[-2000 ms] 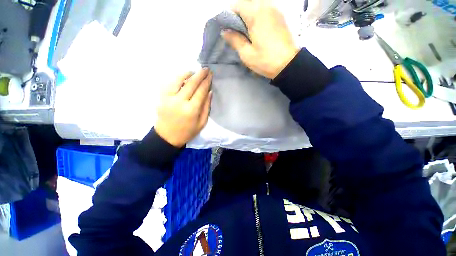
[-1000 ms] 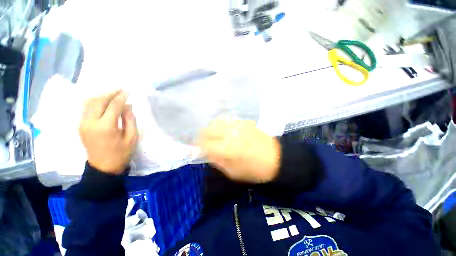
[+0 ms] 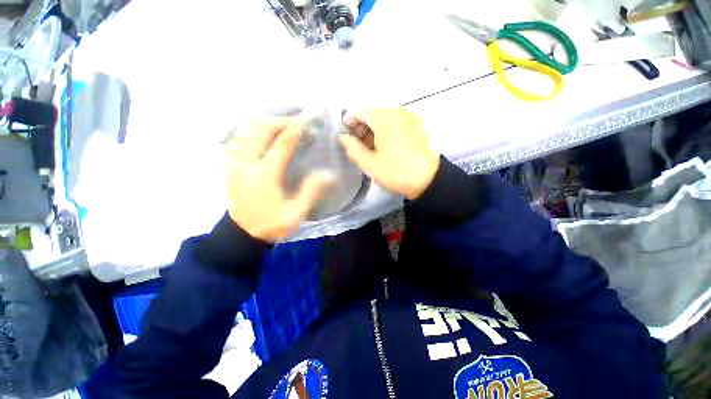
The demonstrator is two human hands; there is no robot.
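A grey garment panel [image 3: 331,175] with white fabric around its lower edge lies on the white table near its front edge. My left hand [image 3: 269,175] lies on the panel's left side, fingers spread and slightly blurred. My right hand [image 3: 394,148] is at the panel's upper right, thumb and fingers pinched together at the cloth. The hands hide much of the panel's upper part.
Scissors with green and yellow handles [image 3: 526,58] lie at the upper right, beside a metal ruler [image 3: 627,48]. The presser foot area [image 3: 341,27] is at the top. A curved grey piece [image 3: 107,109] lies left. Grey panels [image 3: 639,261] hang lower right.
The view has shifted. My left hand has moved right onto the panel and opened out. My right hand has moved from the panel's lower edge up to its upper right.
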